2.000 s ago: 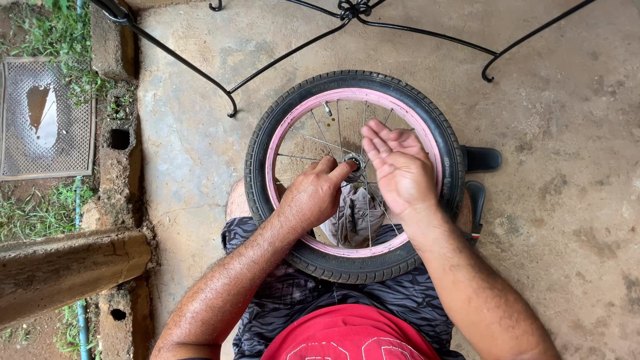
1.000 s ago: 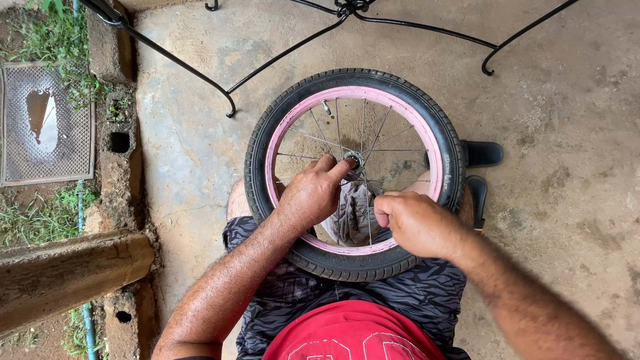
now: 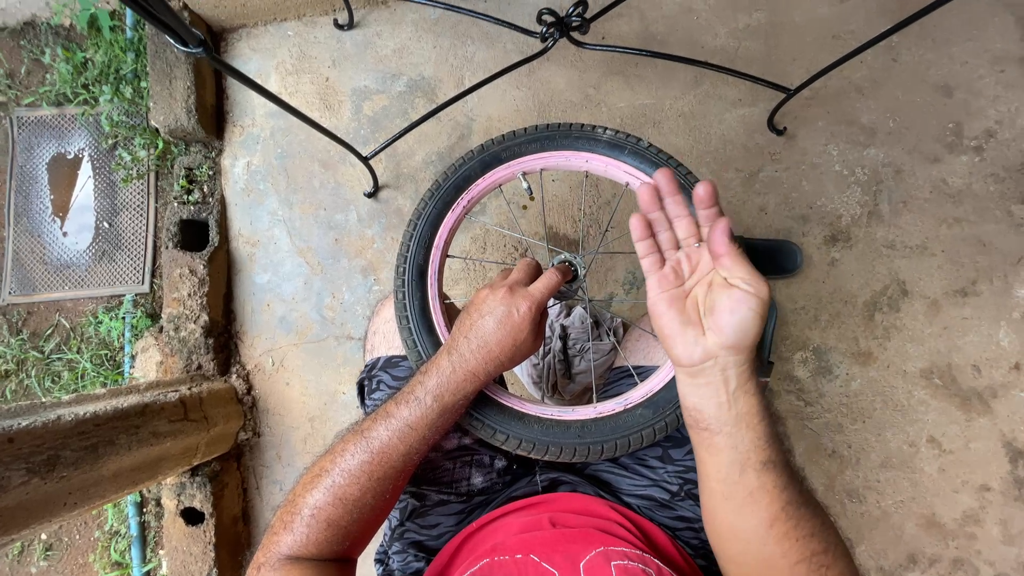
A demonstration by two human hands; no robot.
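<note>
A small bicycle wheel with a black tyre [image 3: 552, 444], a pink rim [image 3: 460, 196] and thin spokes lies across my lap. My left hand [image 3: 508, 316] reaches over the spokes, a fingertip pressed at the open centre of the metal hub [image 3: 569, 270]. My right hand [image 3: 700, 280] is raised over the right side of the rim, palm up and fingers extended, with a tiny shiny ball-like piece [image 3: 697, 245] at the base of the fingers. A grey cloth [image 3: 568, 352] shows through the spokes below the hub.
A black wrought-iron frame [image 3: 464, 94] stands on the concrete floor [image 3: 896, 320] beyond the wheel. A black sandal [image 3: 772, 256] is right of the tyre. Rough concrete blocks [image 3: 192, 280] edge the floor at left, beside a metal mesh panel [image 3: 80, 276] and grass.
My right hand was low over the wheel with its fingers curled one second ago; it is now raised and turned palm up. My left hand stays at the hub.
</note>
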